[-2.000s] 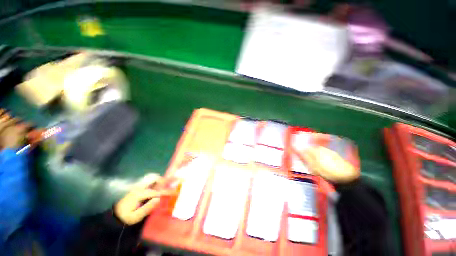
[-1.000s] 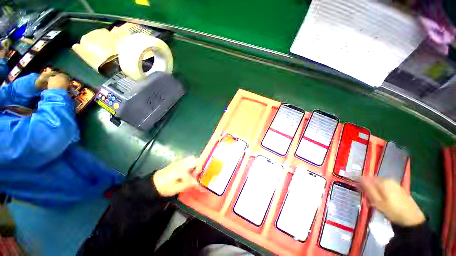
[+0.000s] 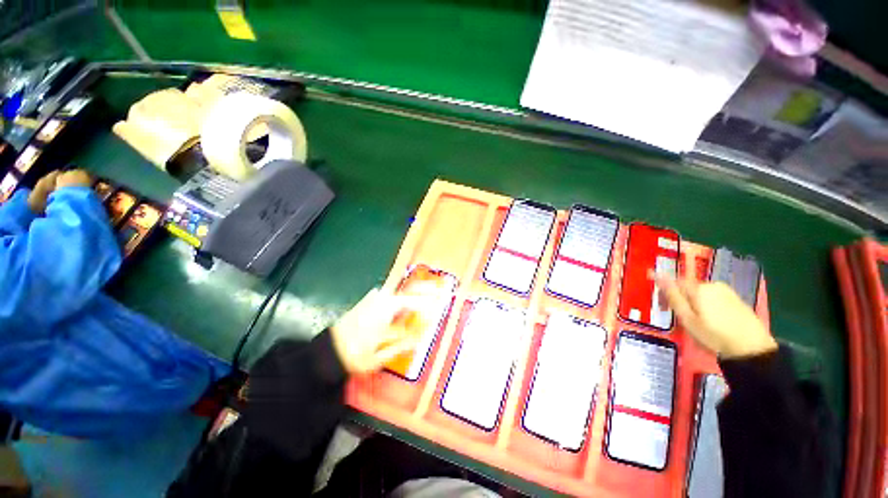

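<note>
An orange-red phone tray (image 3: 456, 226) lies in front of me, with smartphones in its pockets and its top left pocket empty. My left hand (image 3: 372, 334) is over the lower left phone (image 3: 425, 326), whose screen is partly orange; its fingers are blurred and apart. My right hand (image 3: 719, 316) has its fingers at the phone with the red screen (image 3: 650, 272) in the upper row. Two phones show white screens (image 3: 479, 365). Others show grey text with a red band (image 3: 642, 401). The phones at the right end are partly hidden by my right hand and sleeve.
A dark grey tape dispenser (image 3: 271, 216) with a cable stands left of the tray, a tape roll (image 3: 226, 136) beside it. A person in blue sleeves (image 3: 73, 255) works at far left. More orange-red trays (image 3: 863, 360) are at right. A white sheet (image 3: 638, 68) hangs behind.
The view has shifted slightly. My left hand has moved further over the lower left phone. My right hand has moved up from the lower row to the red-screen phone.
</note>
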